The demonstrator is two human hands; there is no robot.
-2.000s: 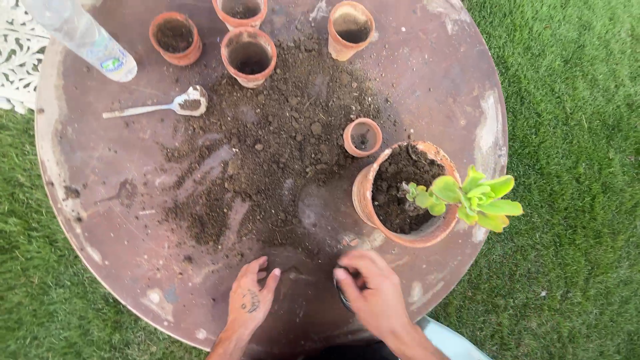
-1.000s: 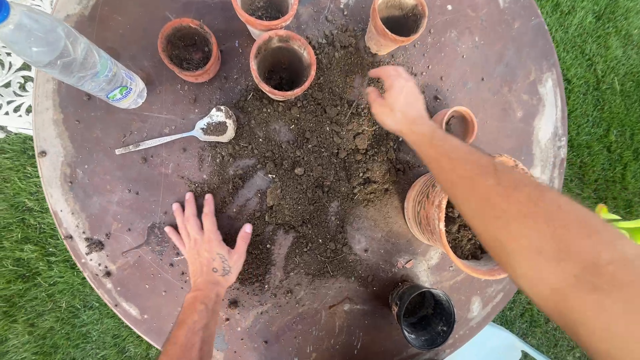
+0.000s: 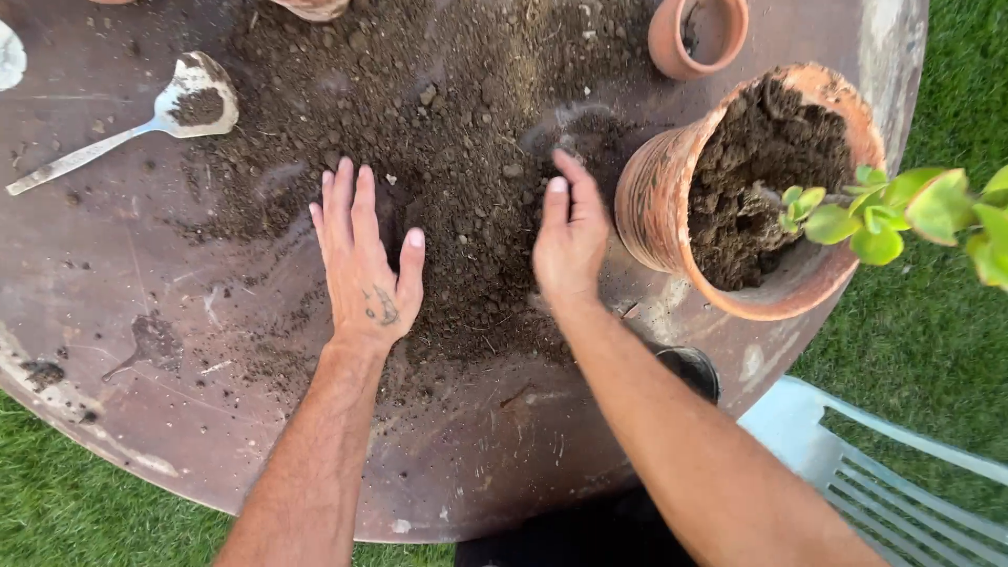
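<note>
Dark loose soil [image 3: 465, 228] is spread over the middle of a round table [image 3: 472, 472]. At the soil's left side my left hand [image 3: 366, 260] rests palm down, fingers spread, holding nothing. My right hand [image 3: 573, 232] is on the soil's right side, thumb and index finger apart, with no object visible in it; its palm is hidden. Just right of it, a large terracotta pot [image 3: 657, 197] holds soil and leans toward the right. A green succulent [image 3: 874, 213] extends from this pot over the table edge. A metal serving spoon [image 3: 118, 146] with soil in its bowl lies at the left.
A small terracotta pot [image 3: 697, 39] stands behind the large one. Another terracotta pot [image 3: 315, 6] is cut off at the top edge. A black plastic pot [image 3: 691, 372] is partly hidden by my right forearm. A pale slatted chair [image 3: 906, 480] stands beyond the table's right edge, over grass [image 3: 890, 331].
My right hand has come back from the far side of the soil to near the large pot. My left hand has moved right, onto the soil's edge. The view has moved closer.
</note>
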